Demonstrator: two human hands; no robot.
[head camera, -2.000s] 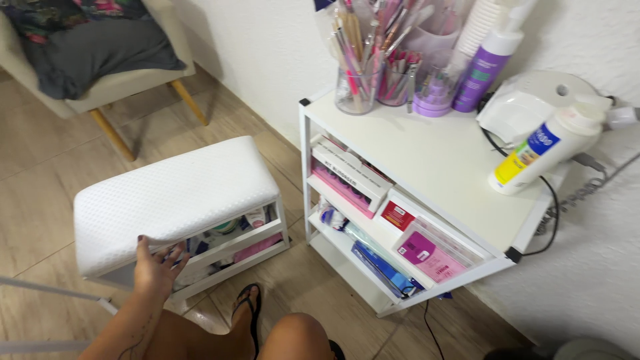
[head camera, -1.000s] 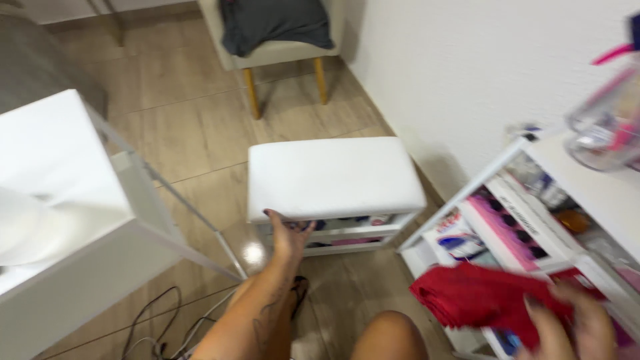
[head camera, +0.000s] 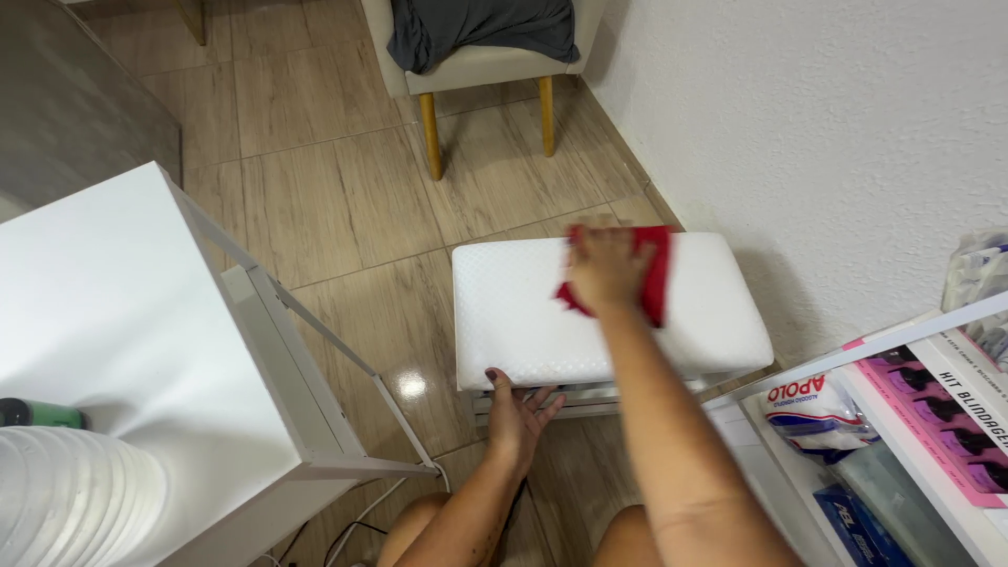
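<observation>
A white padded stool top (head camera: 520, 307) with a fine textured cover lies over a low white shelved frame, whose contents are mostly hidden. My right hand (head camera: 606, 268), a little blurred, presses a red cloth (head camera: 656, 276) flat on the middle of the padded top. Near the top's front left edge is my left hand (head camera: 516, 409), its thumb against the edge and its other fingers spread below, by the frame. Whether those fingers grip the underside cannot be told.
A white table (head camera: 157, 315) with a ribbed white object (head camera: 71, 496) stands at left. At right is a white shelf unit (head camera: 882, 346) holding boxes and packets. A beige chair (head camera: 472, 71) with dark cloth stands behind, beside the wall. Cables (head camera: 370, 512) lie on the floor.
The right hand has brought the red cloth from beside the shelf unit at right onto the stool top. My left hand stays at the stool's front edge.
</observation>
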